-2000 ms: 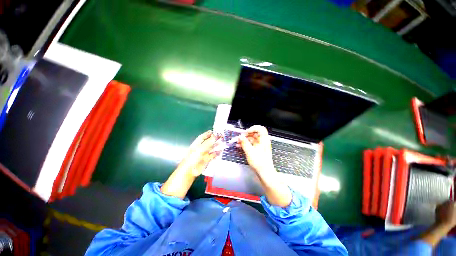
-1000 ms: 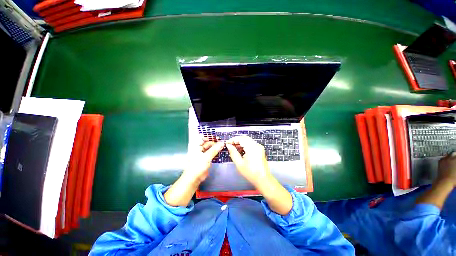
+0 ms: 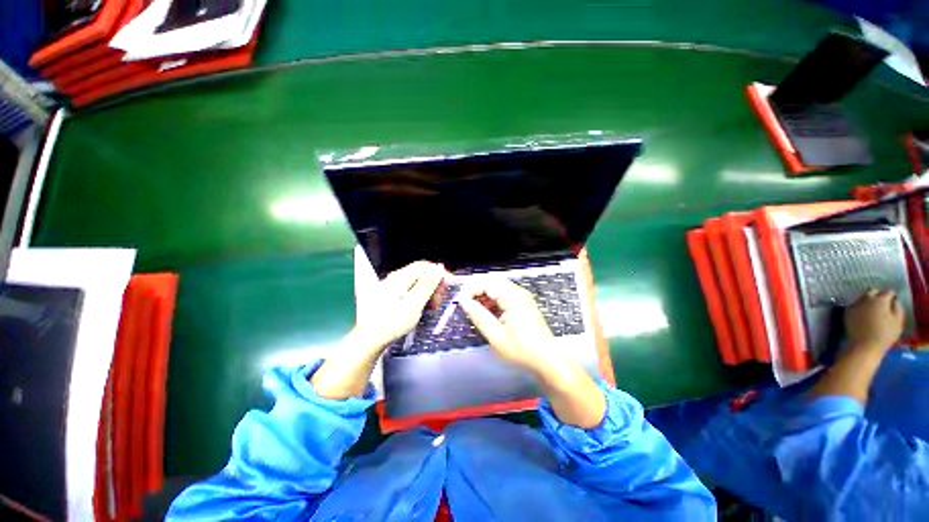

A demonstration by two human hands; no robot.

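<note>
An open laptop [image 3: 479, 382] lies in front of me on a red foam pad [image 3: 458, 412], its black screen [image 3: 484, 209] tilted up. Shiny film creases show along the screen's top edge. My left hand [image 3: 402, 301] is over the left end of the keyboard, fingers together near the hinge. My right hand [image 3: 509, 318] is over the middle of the keyboard, thumb and finger close together. A small pale strip [image 3: 445, 317] shows between the hands above the keys. Whether either hand grips it is too small to tell.
A closed dark laptop [image 3: 36, 398] on a white sheet [image 3: 97, 347] and red pads [image 3: 140, 377] are at the left. Another pad stack [image 3: 153, 73] is at the back left. At the right, a person's hand [image 3: 874, 318] rests on another laptop [image 3: 851, 267]. One more open laptop [image 3: 823, 138] stands behind.
My view has shifted, so the bench things sit differently in the picture. My left hand has moved up towards the hinge, away from my right hand. The pale strip now shows between them.
</note>
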